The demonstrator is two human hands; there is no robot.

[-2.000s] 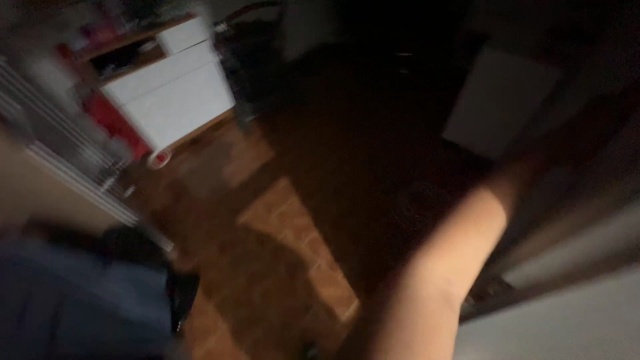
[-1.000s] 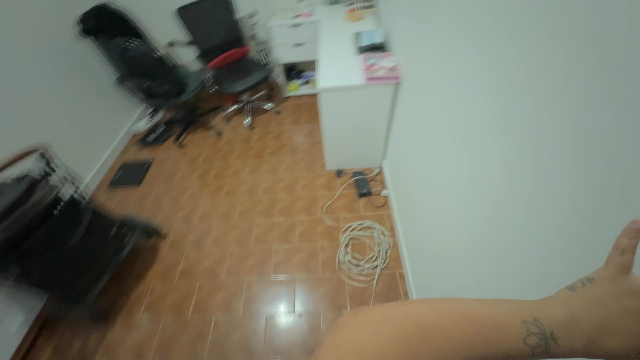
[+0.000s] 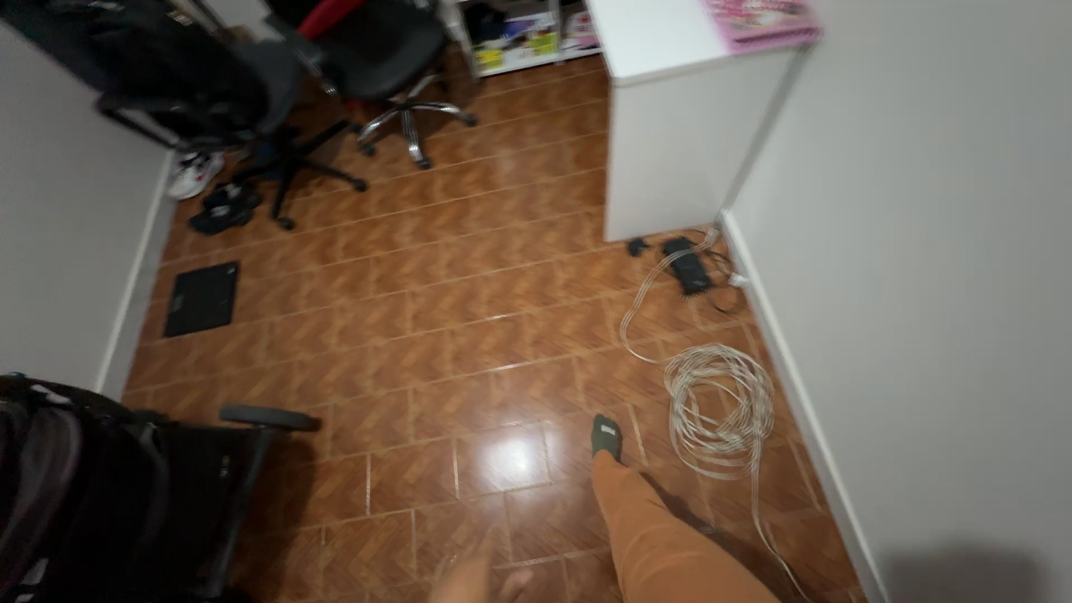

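Observation:
At the bottom edge of the head view, a blurred hand, which looks like my left hand [image 3: 473,579], hangs low over the tiled floor [image 3: 469,335]. Blur and the frame edge hide its fingers, and no object shows in it. My right hand is out of view. Beside the blurred hand, on its right, are my leg in orange trousers [image 3: 662,536] and my foot in a dark green sock [image 3: 606,437]. Right of the foot lies a loose coil of pale cable [image 3: 722,410], with one end trailing to the bottom edge.
A black power adapter [image 3: 687,266] lies by the white desk [image 3: 670,159]. Two office chairs, one with a black seat [image 3: 381,50], stand at the back left. A flat black object [image 3: 202,298] is near the left wall. A black stroller-like frame [image 3: 180,494] occupies the lower left.
The room has gone from dark to lit. The bare arm stretched toward the right in the earlier frames is no longer there. The view has turned down toward the floor.

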